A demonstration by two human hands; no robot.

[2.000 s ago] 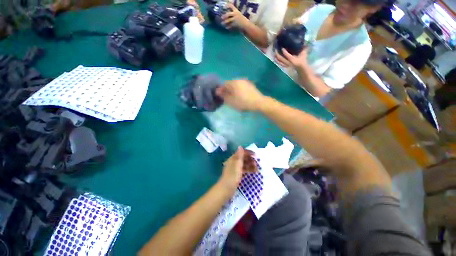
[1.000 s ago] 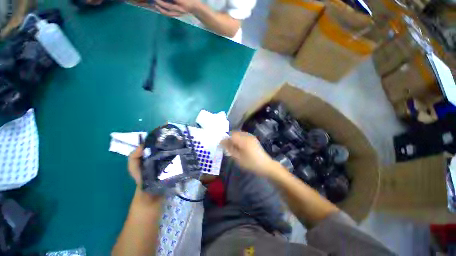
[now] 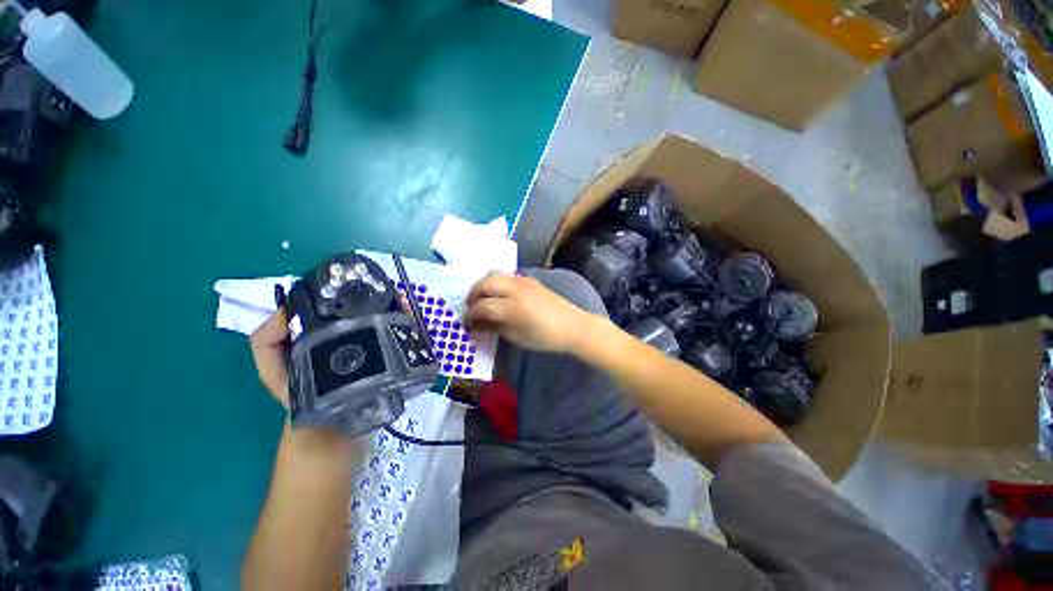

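Observation:
A black security camera (image 3: 352,346) with a round lens window, a rounded head and two thin antennas is in my left hand (image 3: 273,360), held above the table edge; a thin black cable hangs from it. My right hand (image 3: 505,312) has its fingers bent at the right edge of a white sheet of purple round stickers (image 3: 448,335); whether a sticker is between the fingertips cannot be told. The camera hides the sticker sheet's left part. A longer printed label sheet (image 3: 398,508) lies below, across the lap.
An open carton (image 3: 849,346) full of black cameras (image 3: 739,329) stands on the floor at right. Taped cartons (image 3: 785,69) stand behind. On the table are scrap paper (image 3: 476,240), a black cable (image 3: 303,110), a squeeze bottle (image 3: 79,64) and a spare label sheet (image 3: 25,341).
The camera, picked up from the table by the right hand, is now in my left hand, its round lens facing up. My right hand has moved left onto the sticker sheet. The view has swung right.

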